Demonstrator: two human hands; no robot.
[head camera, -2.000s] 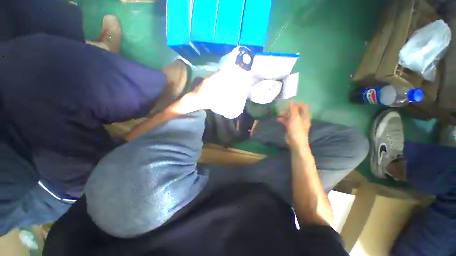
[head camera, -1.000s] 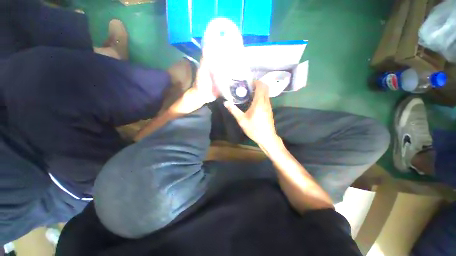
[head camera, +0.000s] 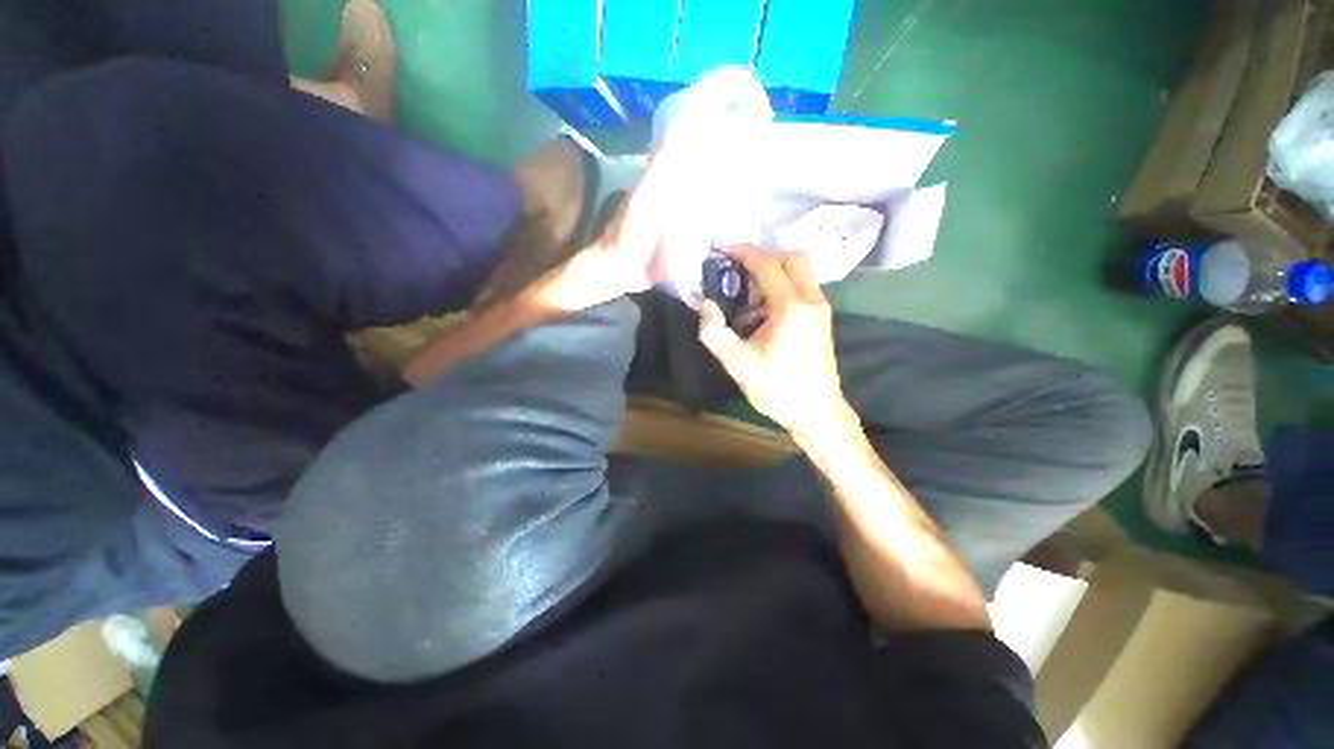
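Observation:
A white device (head camera: 710, 168), washed out by glare, is held over the lap in my left hand (head camera: 615, 264). Its dark round end (head camera: 727, 278) faces my body. My right hand (head camera: 783, 329) has its thumb and fingers around that dark end. An open retail carton (head camera: 856, 161) with white flaps and a blue edge lies just right of the device. A white shape (head camera: 834, 234) shows inside the carton. Glare hides most of the device's outline and my left fingers.
Blue closed cartons (head camera: 688, 51) stand in a row on the green floor ahead. Bottles (head camera: 1229, 275), brown boxes (head camera: 1214, 132), a clear plastic bag (head camera: 1309, 147) and another person's shoe (head camera: 1207, 417) are at the right. A person's dark-clothed leg is close at the left.
My right hand has come from beside the carton to the device's dark end. The device has turned, so that end now faces me instead of away.

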